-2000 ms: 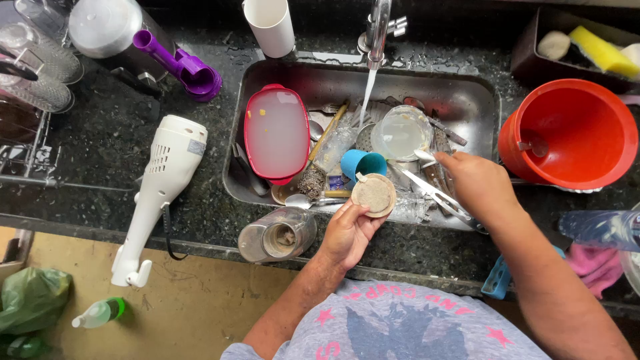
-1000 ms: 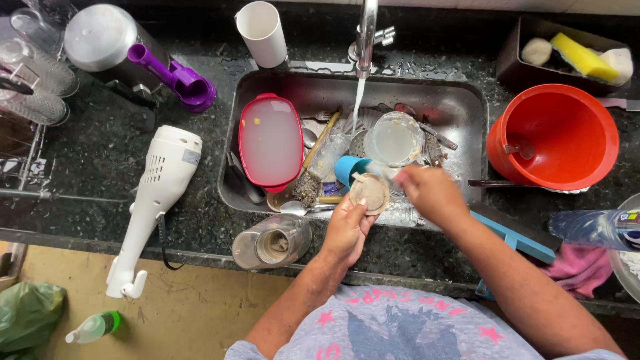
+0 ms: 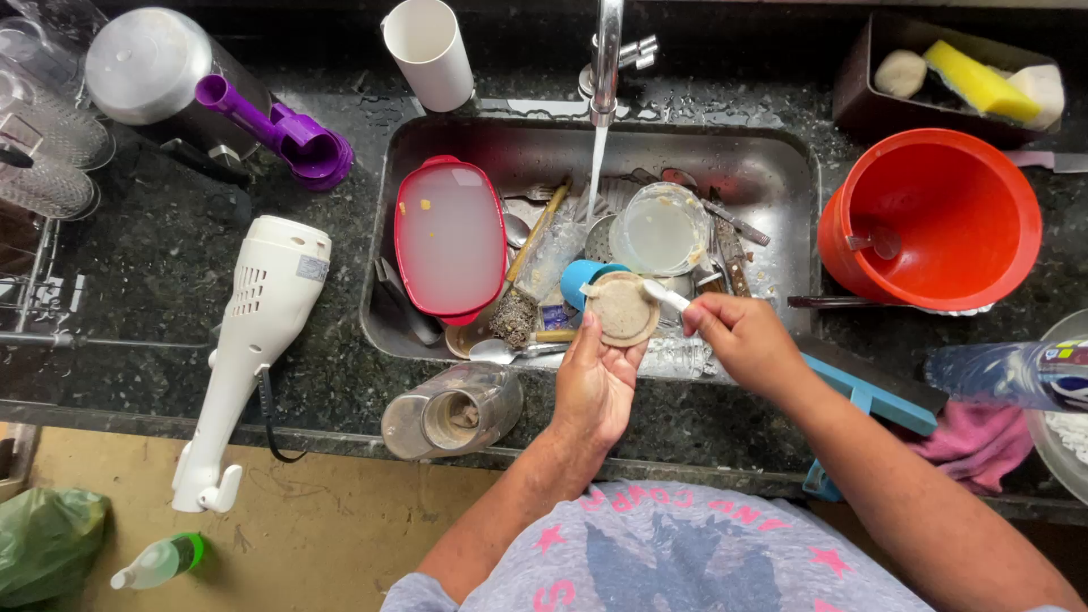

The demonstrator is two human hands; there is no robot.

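Above the front edge of the sink, my left hand holds a round, beige, dirt-crusted lid or disc by its lower rim. My right hand grips a small white utensil, perhaps a spoon, whose end meets the disc's upper right edge. Just behind the disc lies a blue cup. Water runs from the faucet into the sink, which holds a red-rimmed container, a cloudy plastic tub, a steel scouring pad and cutlery.
A red bucket stands right of the sink, below a dark box with a yellow sponge. A clear container lies at the counter's front edge. At left are a white appliance body, a purple plastic part and glasses.
The white utensil, blurred one second ago, now shows clearly against the disc's upper right edge. Both frames from before also show the disc in my left hand.
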